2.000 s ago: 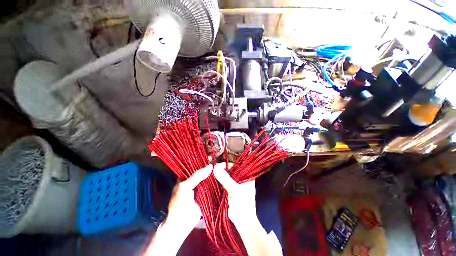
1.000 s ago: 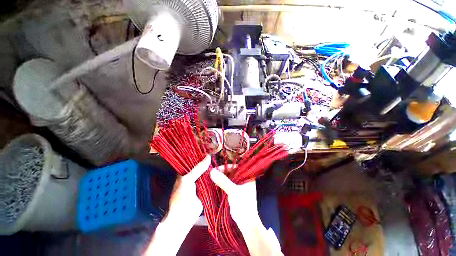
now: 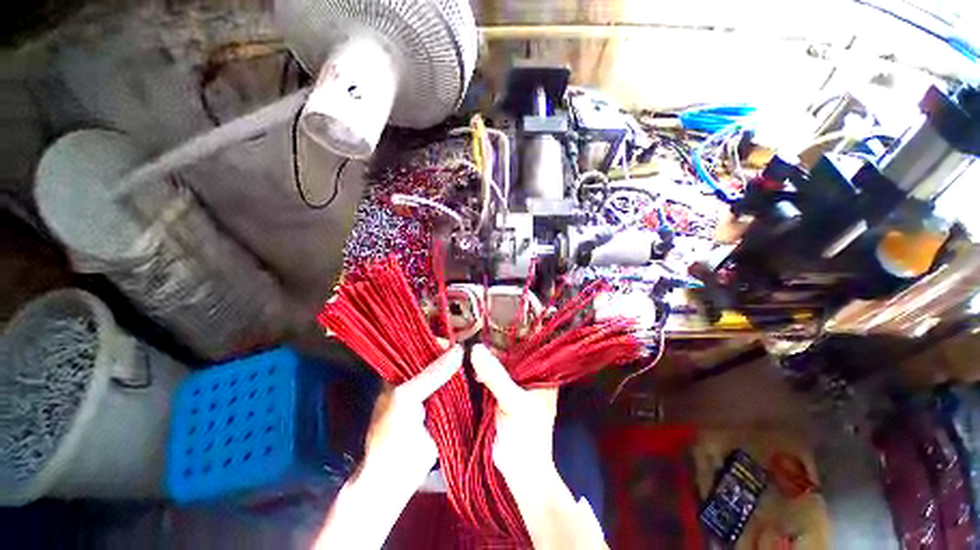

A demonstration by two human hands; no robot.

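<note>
My left hand point(image 3: 414, 414) is closed around a thick bundle of thin red strands point(image 3: 382, 322) that fans up and to the left. My right hand point(image 3: 518, 414) holds another bundle of red strands point(image 3: 580, 349) fanned to the right. The strands' lower ends hang together between my wrists. A few single strands stand up from near my fingertips toward the dark grey bench machine point(image 3: 516, 247). Two pale round parts sit at the bench edge just beyond my fingertips; the left one point(image 3: 462, 309) is clearer. The strand tips at the machine are too blurred to tell.
A white fan point(image 3: 403, 64) stands behind left. A blue perforated stool point(image 3: 234, 424), a pale bucket of silvery pieces point(image 3: 102, 397) and a wrapped roll point(image 3: 172, 258) are at left. A second black-and-silver machine point(image 3: 849, 204) is at right. A red crate point(image 3: 650, 473) and dark phone-like device point(image 3: 734, 494) lie below right.
The thumbs have come apart slightly. The right bundle is spread further right, and more single strands stand up toward the machine than two seconds ago. Both hands still hold the strands.
</note>
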